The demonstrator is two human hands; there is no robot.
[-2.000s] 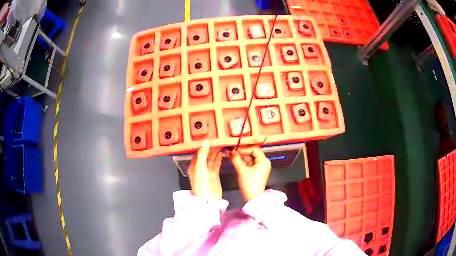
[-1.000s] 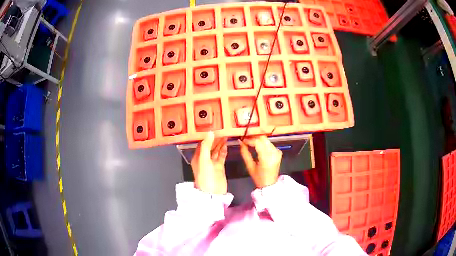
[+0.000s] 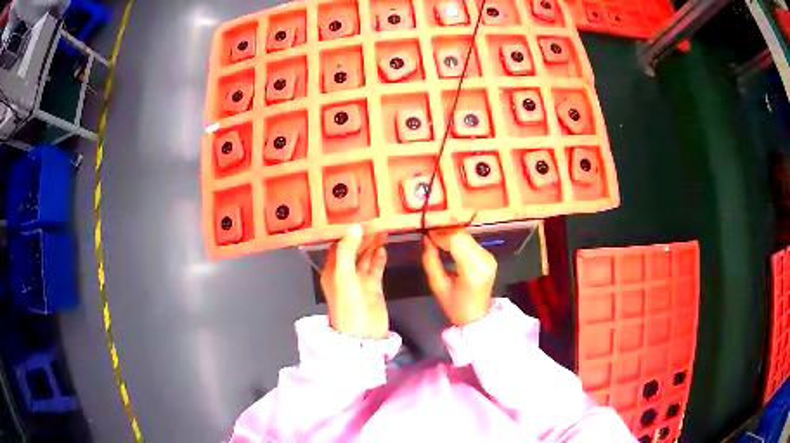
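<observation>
A large red-orange grid tray [image 3: 381, 153] lies in front of me, with a unit bearing a small black disc in each pocket. A thin dark cord [image 3: 453, 112] runs across the tray from its far edge to its near edge. My left hand [image 3: 356, 281] is at the near edge, fingers curled under or against the rim; what they grip is hidden. My right hand [image 3: 461, 275] is at the near edge beside the cord's end, with its fingertips on the cord.
A smaller orange grid tray [image 3: 637, 298] with several black units lies at right. Another orange tray [image 3: 624, 13] is at the back right near a metal post [image 3: 684, 39]. Blue bins [image 3: 42, 229] and a yellow floor line [image 3: 100, 260] are at left.
The big tray has shifted up in view and now tilts slightly. My right hand has moved a little to the right along the near edge, apart from my left hand.
</observation>
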